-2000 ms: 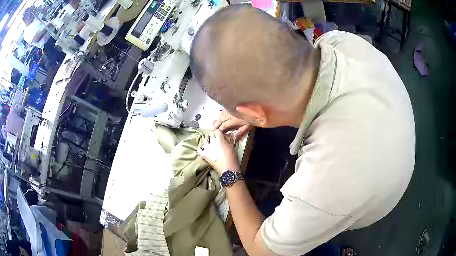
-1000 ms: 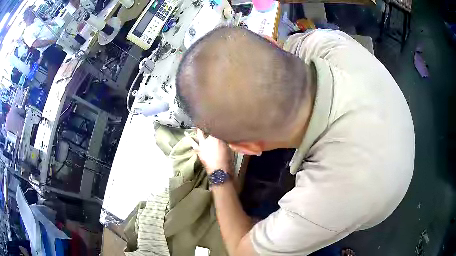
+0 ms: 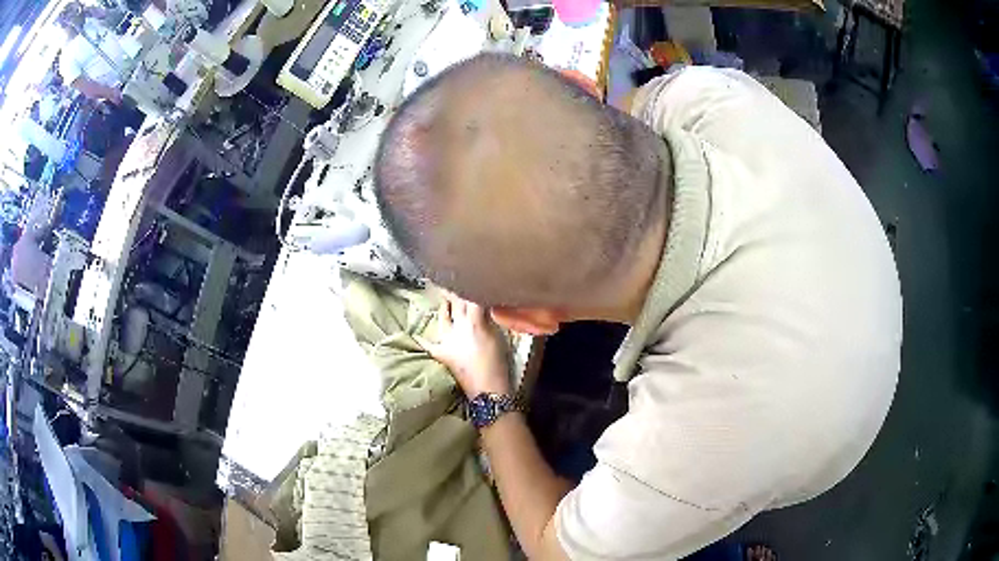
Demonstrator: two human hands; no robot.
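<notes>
The olive-khaki garment lies bunched along the white table's edge, with its cream striped lining showing at the lower left. A small white tag shows low on it. My left hand, with a dark wristwatch, is on the cloth, its fingers bent into the folds beside the machine. Its fingertips are partly hidden by the head. My right hand is hidden behind the head. The sewing machine's near end shows beside the cloth; the needle area is hidden.
The head and pale polo shirt cover much of the view. The white table runs along the garment's left side. A control panel stands behind the machine. Other machines fill the left.
The head has moved down and left over the work, covering my right hand, which showed two seconds ago. My left hand shifted up-left, then slightly back, and stays at the cloth.
</notes>
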